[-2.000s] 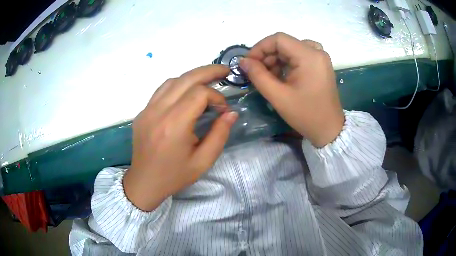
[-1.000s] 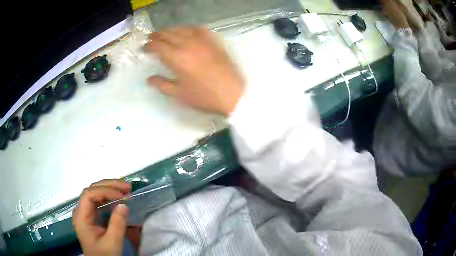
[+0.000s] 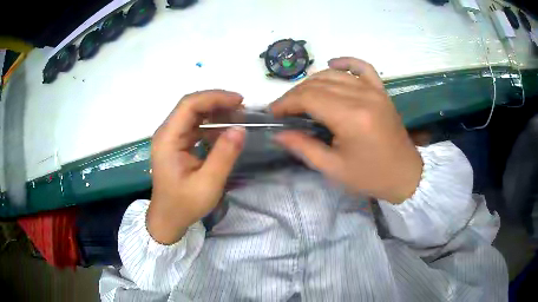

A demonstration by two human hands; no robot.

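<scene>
A black watch housing (image 3: 287, 58) with a small green spot at its centre lies on the white table just beyond my hands. A clear film sheet (image 3: 253, 125) shows as a bright edge line between my hands, over the table's front edge. My left hand (image 3: 194, 159) grips the film between thumb and fingers. My right hand (image 3: 354, 130) is blurred at the film's right side, thumb and fingers apart; whether it pinches the film cannot be told.
Several black housings (image 3: 114, 28) stand in a row at the back left. White plugs (image 3: 503, 25) with thin cable are at the right. A blue speck (image 3: 199, 65) lies on the table (image 3: 141, 106). The green front edge (image 3: 106, 180) runs below. Red cloth (image 3: 53, 236) hangs at lower left.
My right hand has come back from the back left of the table to the film beside my left hand. A housing now lies in front of me. The view has shifted.
</scene>
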